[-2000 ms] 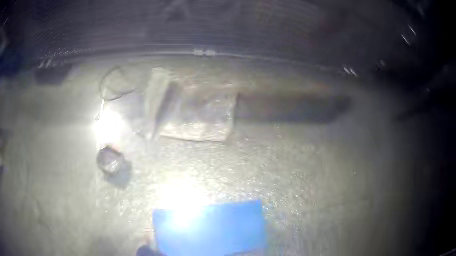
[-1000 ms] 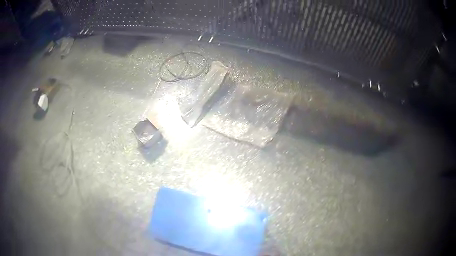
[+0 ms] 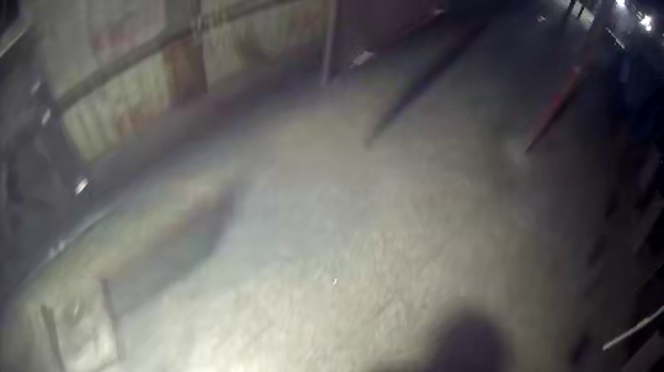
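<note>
Neither of my hands is in the picture. The view is dim and blurred. Nearest in front of me is the concrete floor [image 3: 320, 218], with a dark rounded shadow at the bottom right of centre. A pale, flat, sheet-like piece [image 3: 84, 327] lies on the floor at the lower left, with a dark shadow beside it.
Pale yellowish panels [image 3: 116, 109] stand behind dark bars at the upper left. A thin upright post [image 3: 330, 43] is at the top. A thin red slanted thing [image 3: 553, 109] is at the upper right. Dark, unclear objects line the right edge. Bright lamps show at the top right.
The view has swung to the right. The blue block, the small box and the looped cable have left the picture. The pale sheet has shifted to the lower left.
</note>
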